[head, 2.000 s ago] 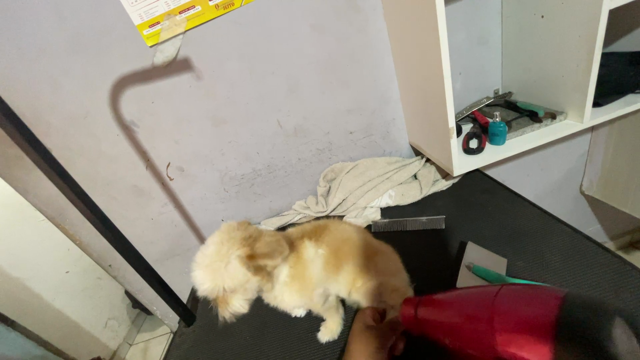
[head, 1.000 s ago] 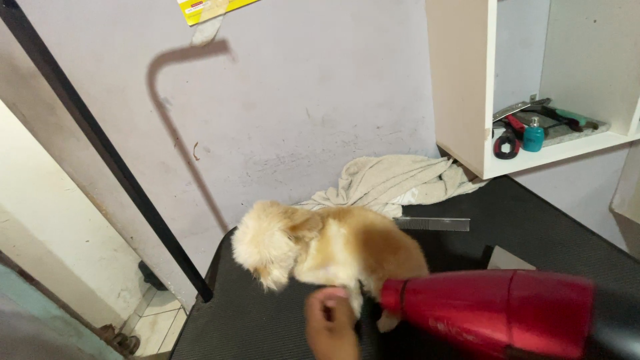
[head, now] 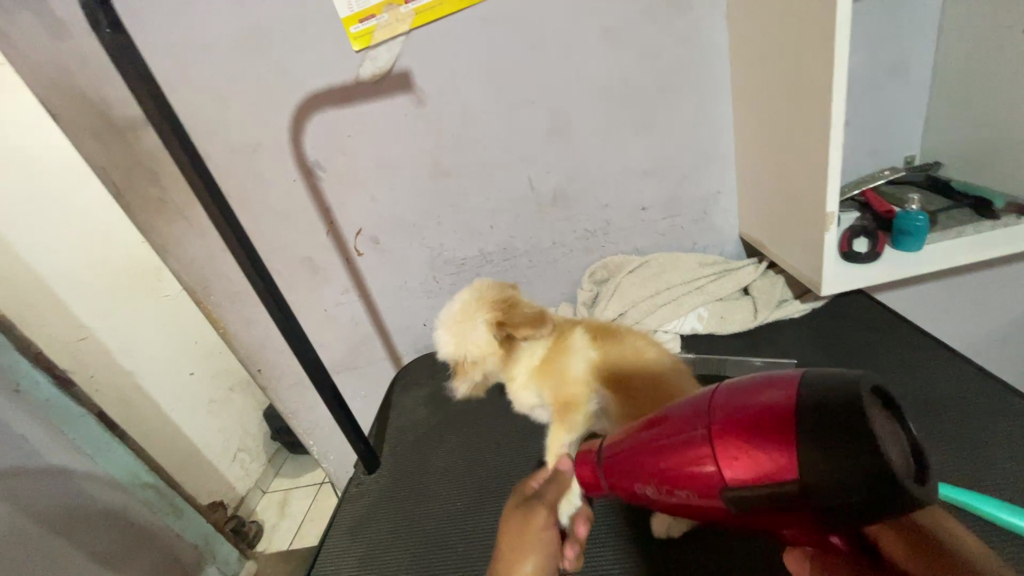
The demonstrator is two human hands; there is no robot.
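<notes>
A small cream and tan dog is on a black ribbed grooming table, its head turned down and to the left. My left hand holds one of its front paws between thumb and fingers. A red and black hair dryer is in my right hand, which is partly hidden beneath the dryer body. The dryer's nozzle is right beside the held paw. Behind the dog, a metal comb lies flat, partly covered from view by the dryer.
A crumpled beige towel lies against the wall. A black upright pole stands at the table's left edge. The white shelf at right holds a teal bottle and tools. A teal handle shows at the right edge.
My left hand has moved from near the dog's rear, two seconds ago, to its front paw and taken hold of it. The dog's body is more upright than two seconds ago.
</notes>
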